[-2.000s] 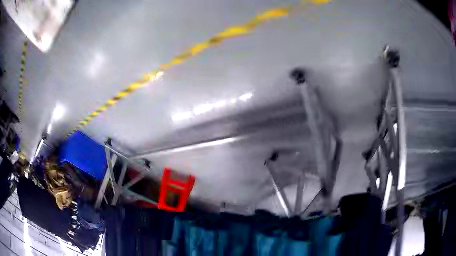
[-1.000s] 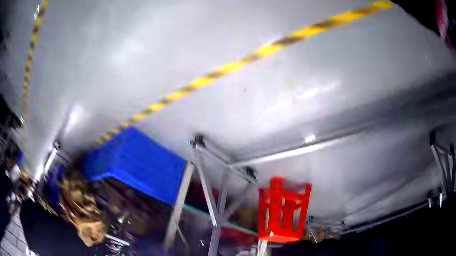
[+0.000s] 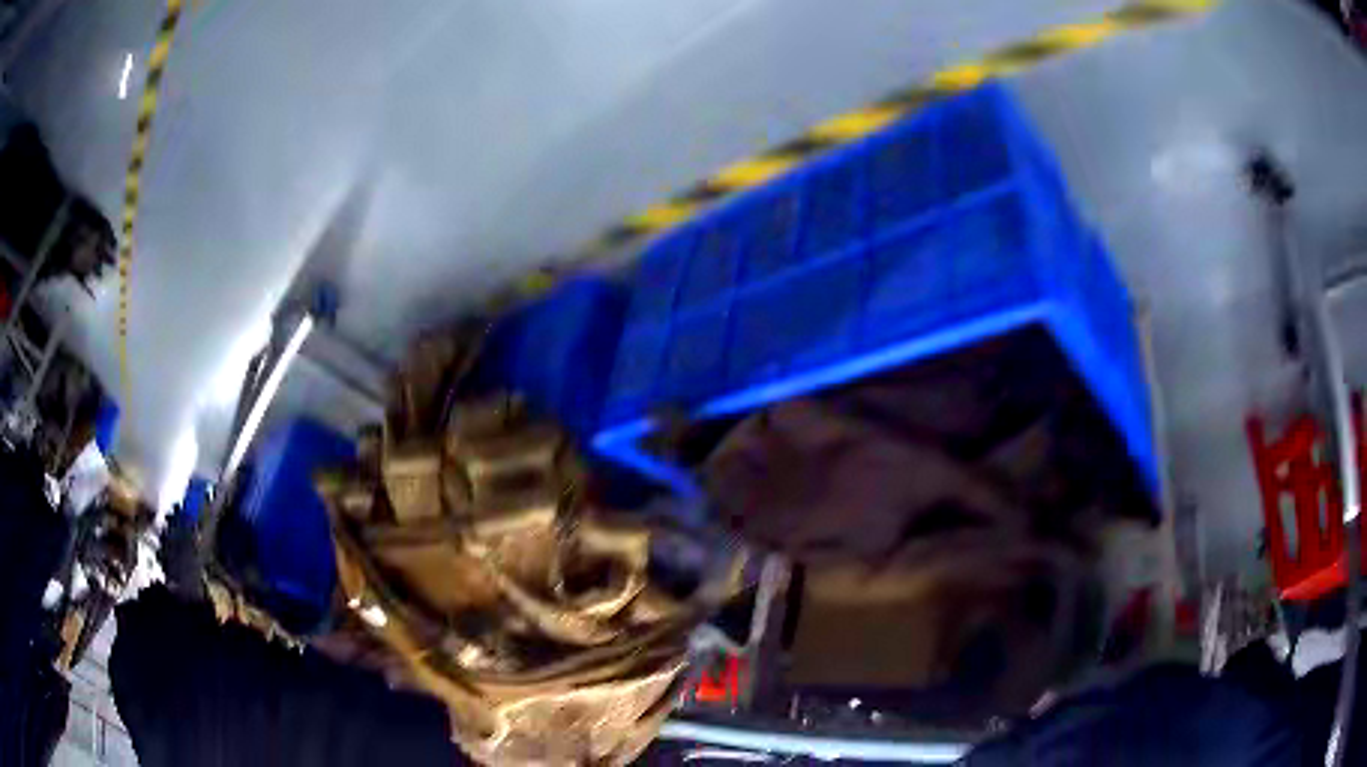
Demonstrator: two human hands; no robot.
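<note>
No hand shows in the head view. A large blue plastic crate (image 3: 840, 285) is nearest in front, holding dark brownish cloth (image 3: 855, 472). Left of it is a heap of tan-brown plaid cloth (image 3: 525, 555), blurred, with folds and strap-like strips. Black cloth (image 3: 270, 682) lies along the bottom edge at the left, and more dark cloth (image 3: 1154, 719) at the bottom right; whether these are garments or the wearer's clothing I cannot tell.
Another blue crate (image 3: 293, 502) is at the left behind the plaid heap. A red plastic stool (image 3: 1298, 502) and metal legs are at the right. Grey floor with yellow-black tape (image 3: 840, 132) lies beyond. A pale metal bar (image 3: 825, 745) crosses the bottom.
The view has swung left and closer. The blue crate and plaid heap now appear much larger, the crate's cloth shows, and the red stool has shifted to the right edge.
</note>
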